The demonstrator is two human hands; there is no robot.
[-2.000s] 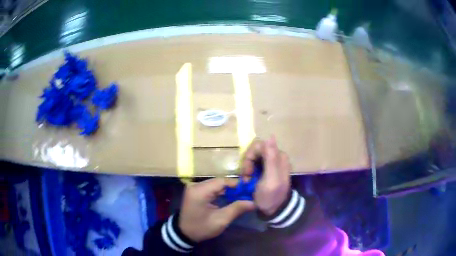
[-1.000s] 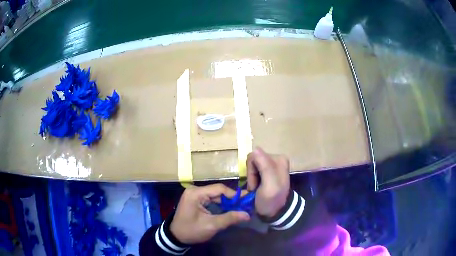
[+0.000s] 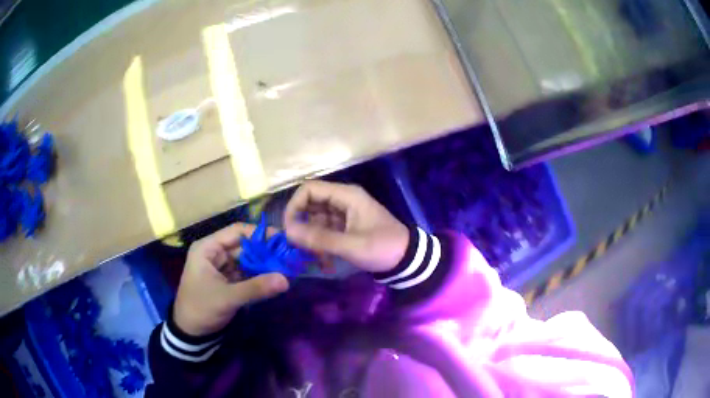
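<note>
A blue spiky hair piece (image 3: 268, 253) is held in my left hand (image 3: 214, 278), between thumb and fingers, in front of the bench edge. My right hand (image 3: 348, 230) is just right of the piece, fingers curled close to its right side. Whether my right fingers touch the piece or hold something small cannot be told. The white oval glue dish (image 3: 179, 124) lies on the board between two pale yellow tape strips (image 3: 231, 109).
A pile of blue pieces (image 3: 17, 180) is cut off at the left edge. A left parts bin (image 3: 93, 326) and a densely filled right bin (image 3: 486, 206) sit below the bench. A clear partition panel (image 3: 592, 101) stands right. Striped floor tape (image 3: 599, 249) lies beyond.
The view has turned and shifted right, bringing the right bin and floor tape into clearer view. My right hand has opened somewhat from its tighter curl. The glue bottle is out of view.
</note>
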